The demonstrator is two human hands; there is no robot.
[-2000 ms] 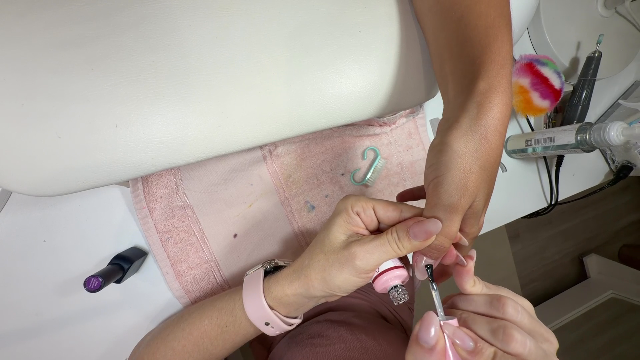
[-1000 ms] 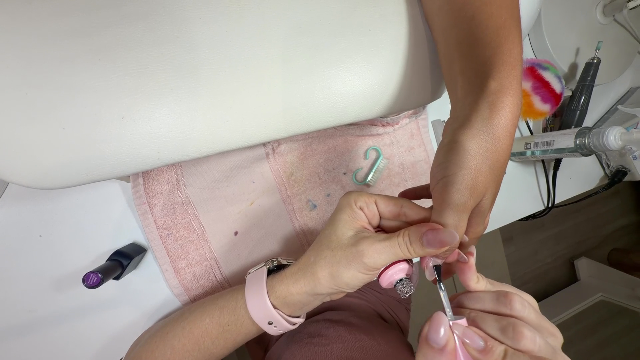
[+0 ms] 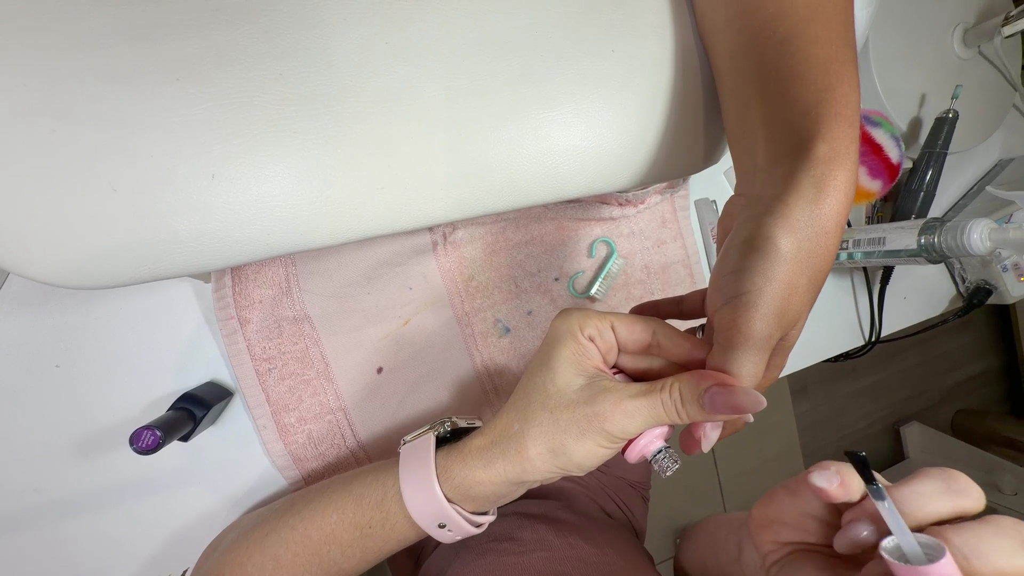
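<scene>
My left hand (image 3: 608,392), with a pink watch band on its wrist, grips the fingers of another person's hand (image 3: 760,296) and also holds an uncapped pink nail polish bottle (image 3: 648,445) in its palm, the threaded neck pointing down. At the lower right, my right hand (image 3: 848,512) holds the pink cap (image 3: 916,558) with its brush (image 3: 884,500), the dark bristles raised and apart from the nails. A green hooked nail brush (image 3: 596,270) lies on the pink towel (image 3: 400,344) beyond my left hand.
A white padded armrest (image 3: 360,120) spans the back. On the white table, a dark polish bottle (image 3: 180,416) lies left. At right are a nail file (image 3: 707,232), a clear pump bottle (image 3: 904,242), a nail drill handpiece (image 3: 928,168), a multicoloured pompom (image 3: 880,156) and black cables (image 3: 880,320).
My right hand has moved away from the other person's nails, down and to the right, taking the brush with it. My left hand still holds the fingers and the bottle.
</scene>
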